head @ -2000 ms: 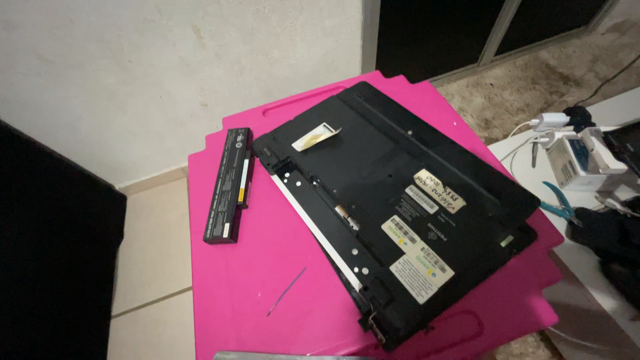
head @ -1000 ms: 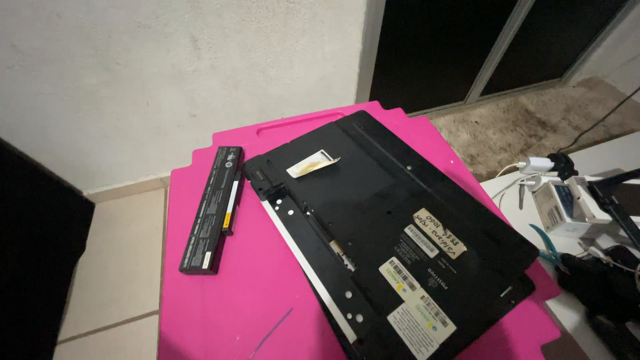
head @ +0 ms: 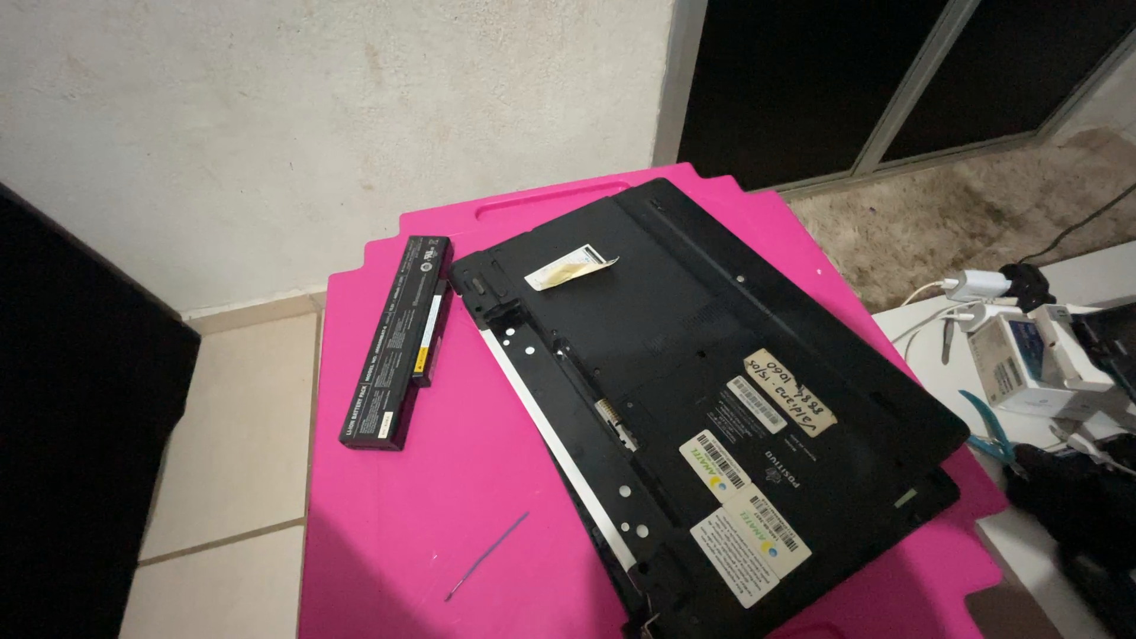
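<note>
Neither my left hand nor my right hand shows in the head view. A black laptop base [head: 657, 337] lies with its underside up and at an angle on a pink plastic table [head: 497, 444]. Its long battery bay stands uncovered, with white-edged metal and small round holes along it. Several labels bearing writing are stuck to the underside, and one paper label [head: 568, 268] has a lifted edge. A black laptop battery pack [head: 395, 346] rests left of the base, apart from it. A thin dark line or strip [head: 488, 555] is on the pink surface near the front.
At the right, a white table [head: 1029, 550] holds a small white box [head: 1016, 359], white power adapters [head: 976, 285], cables, blue-handled pliers [head: 987, 426] and dark items. A pale wall [head: 355, 133] stands behind the pink table. A dark object [head: 80, 426] fills the left edge.
The view has shifted somewhat. The laptop base and battery pack show no plain move of their own.
</note>
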